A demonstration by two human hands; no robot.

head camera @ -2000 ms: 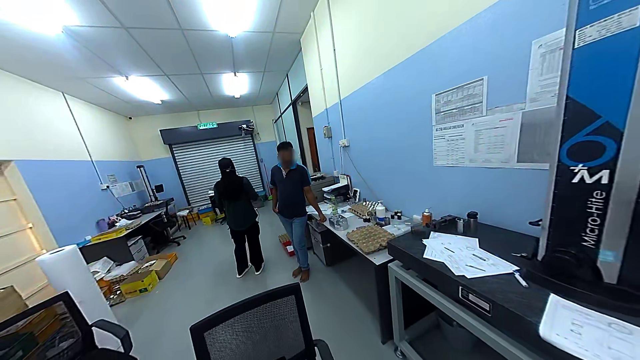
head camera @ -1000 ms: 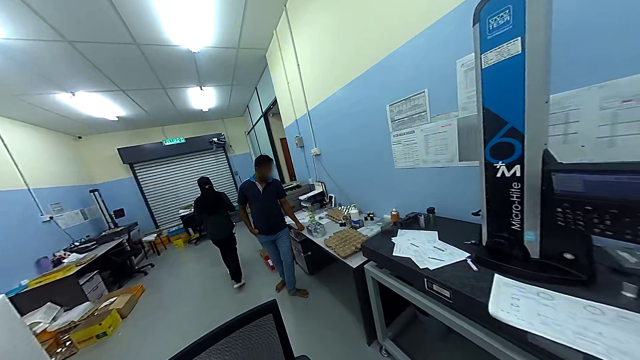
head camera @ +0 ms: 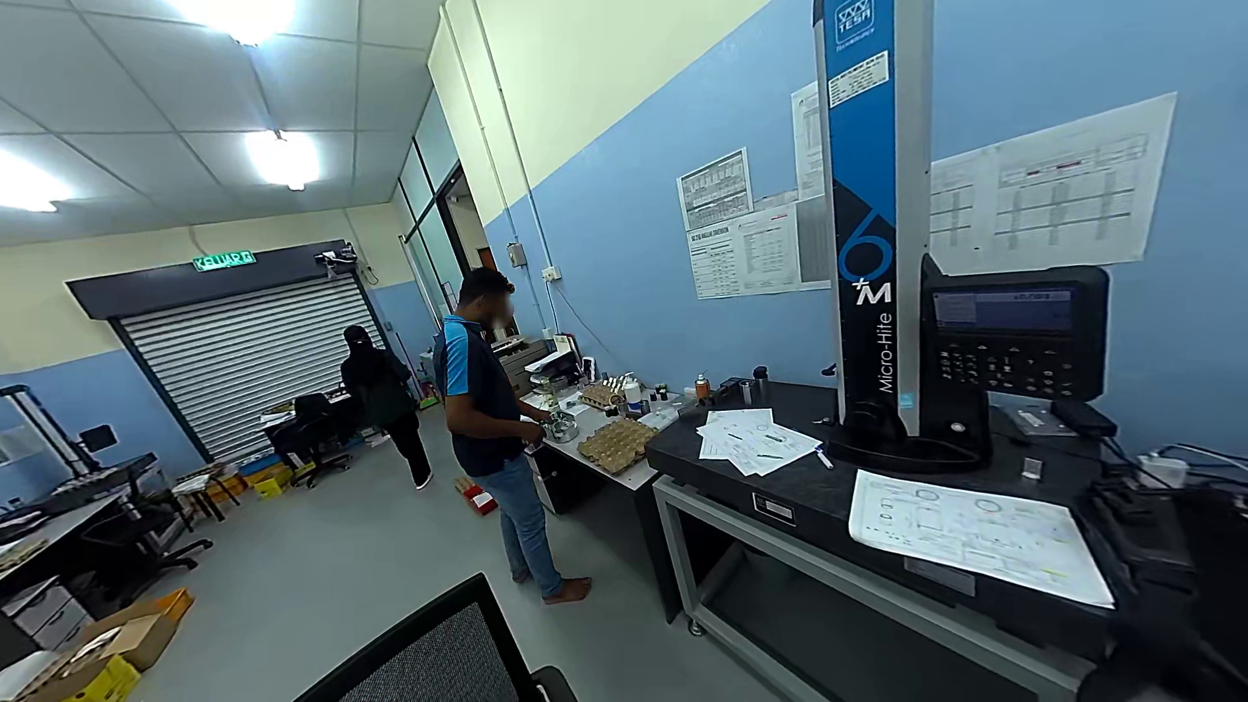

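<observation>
Neither of my hands shows in the head view. At the right, a Tesa Micro-Hite height gauge [head camera: 863, 244] stands upright on a black surface plate [head camera: 682, 447], with its control panel [head camera: 1019, 331] beside it. A technical drawing [head camera: 975, 536] lies at the plate's front edge. Loose paper sheets [head camera: 756, 441] overlap left of the gauge's base, a pen [head camera: 824, 456] at their right side. A small block [head camera: 1032, 469] sits behind the drawing.
A mesh-backed chair [head camera: 419, 653] stands low in front. A person [head camera: 487, 419] is at the side table, hands by a clear container [head camera: 561, 427], near a brown egg-tray-like carton [head camera: 616, 446]. Another person [head camera: 380, 390] is farther back. Cardboard boxes [head camera: 136, 634] lie on the floor, lower left.
The view has swung to the right. The nearer person has turned toward the side table, hands now over it. The person in black has moved away toward the shutter.
</observation>
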